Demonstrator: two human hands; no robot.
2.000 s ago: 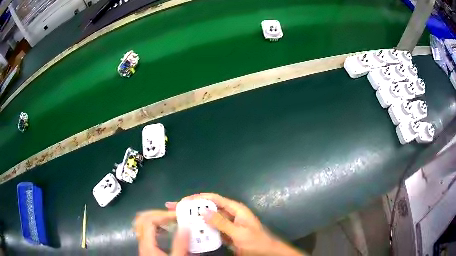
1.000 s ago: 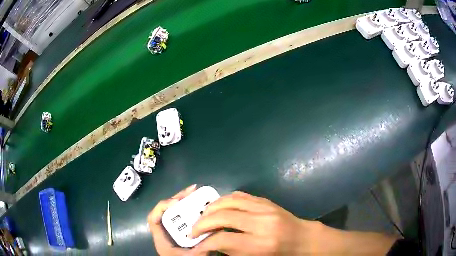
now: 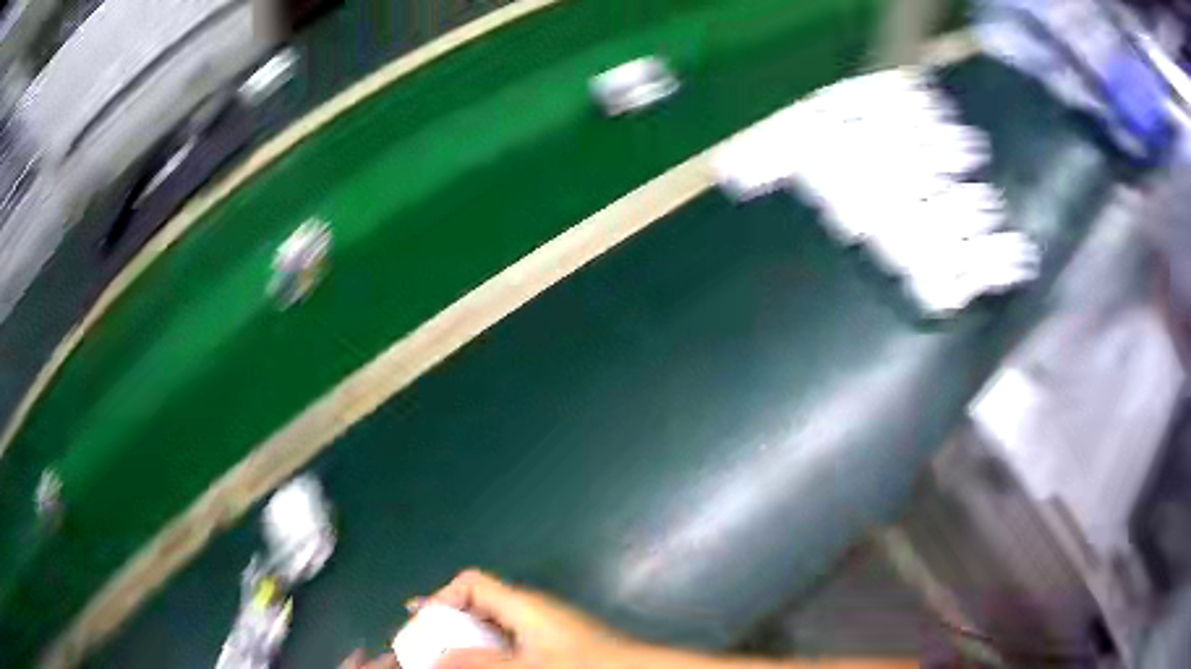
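Note:
The view is blurred. A white plug adapter (image 3: 442, 636) shows at the bottom edge, partly cut off. My right hand (image 3: 529, 627) is closed around it from the right and above. A small part of my left hand (image 3: 371, 661) shows at the bottom edge, left of the adapter; the rest is out of the picture, so its hold cannot be told. A white adapter unit (image 3: 299, 528) lies on the bench at lower left. An open unit with a yellow part (image 3: 261, 617) lies just below it.
Finished white adapters (image 3: 901, 183) stand in tight rows at upper right. The green conveyor (image 3: 431, 170) carries several loose units beyond the pale edging (image 3: 483, 303). Blue trays or bags (image 3: 1130, 105) are at the far right. A grey-white surface (image 3: 1097, 373) lies right of the bench.
The view has turned and tilted, and the hands and adapter now sit lower, partly cut off. The blue tray and thin stick have left the picture. Another white unit shows on the belt.

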